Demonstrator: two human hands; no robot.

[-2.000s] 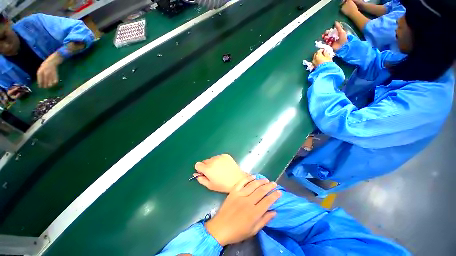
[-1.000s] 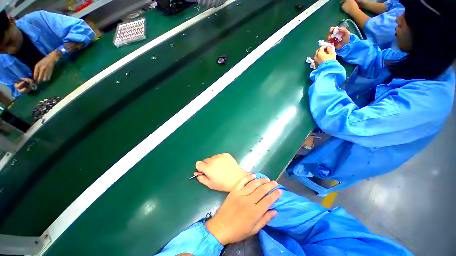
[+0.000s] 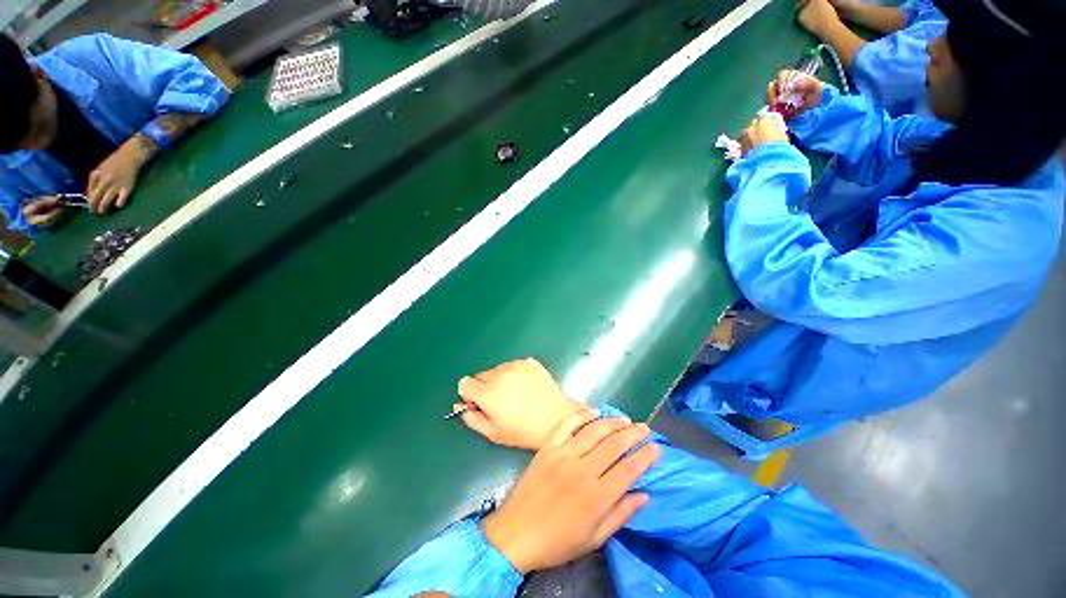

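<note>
My right hand is closed in a loose fist above the green bench top. The thin dark tip of the tweezers sticks out of its left side; the rest is hidden in the hand. My left hand lies flat across my right wrist, fingers slightly apart, and holds nothing visible. A small black electronic unit lies on the green conveyor belt, beyond the white rail.
A neighbouring worker at right handles white tissue and something red. Across the belt, another worker works beside a pile of dark parts and a white parts tray. Small bits and another dark item lie on the belt.
The black unit and small bits on the belt have moved toward the lower left. My hands have not visibly moved. The opposite worker's hands and head have shifted; the neighbour's hands moved slightly.
</note>
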